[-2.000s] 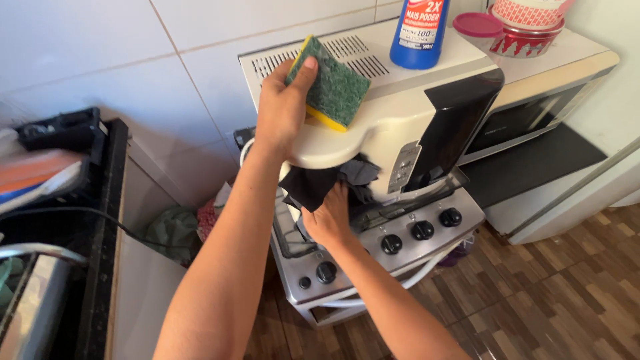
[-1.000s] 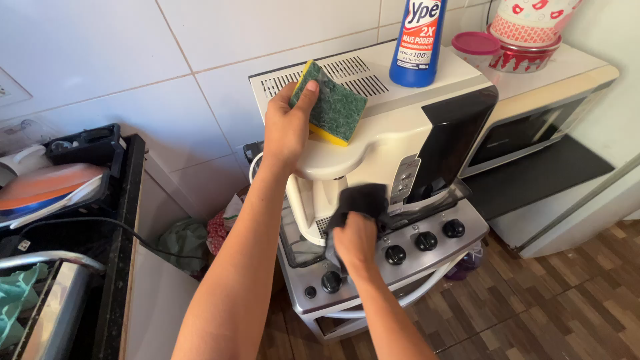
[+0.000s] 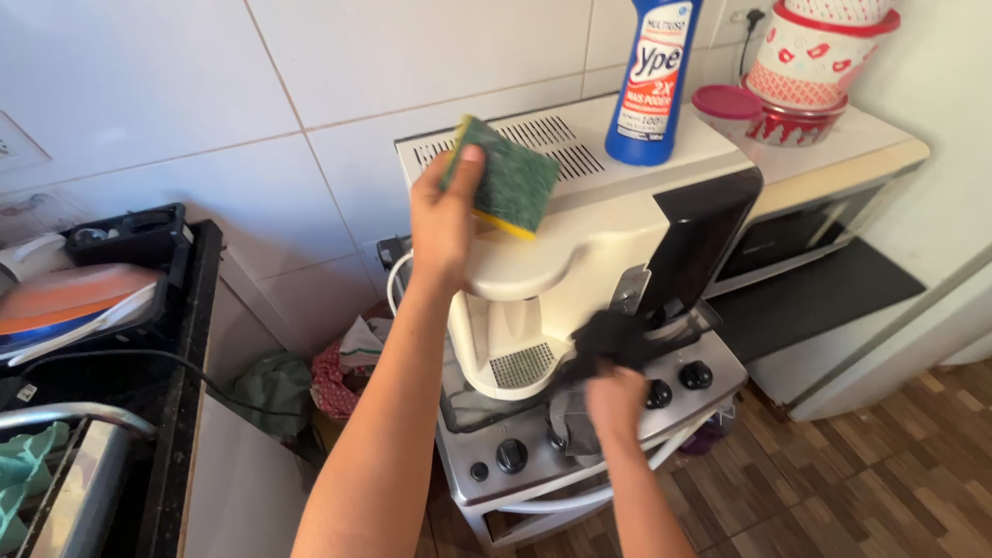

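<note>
My left hand [image 3: 446, 217] grips a green and yellow scouring sponge [image 3: 513, 182] above the rounded front of a cream beverage machine [image 3: 573, 225], which stands on a stove. In my right hand [image 3: 616, 399] is a black cloth [image 3: 612, 337], blurred, in front of the machine's lower right side near the small control panel [image 3: 629, 288]. The drip grate [image 3: 523, 366] shows just left of the cloth. A blue cleaner bottle [image 3: 649, 81] stands upright on the machine's top, right of the vents.
Stove knobs [image 3: 511, 456] line the front below the machine. To the right are a microwave [image 3: 798, 240] and decorated containers [image 3: 806, 58] on its top. A dish rack [image 3: 128, 225] with plates stands at left beside the sink's metal tube [image 3: 85, 415]. Bags [image 3: 271, 391] lie low behind.
The black cloth in my right hand has moved from under the machine's rounded front to its lower right side, uncovering the drip grate. My left hand keeps the sponge at the same spot.
</note>
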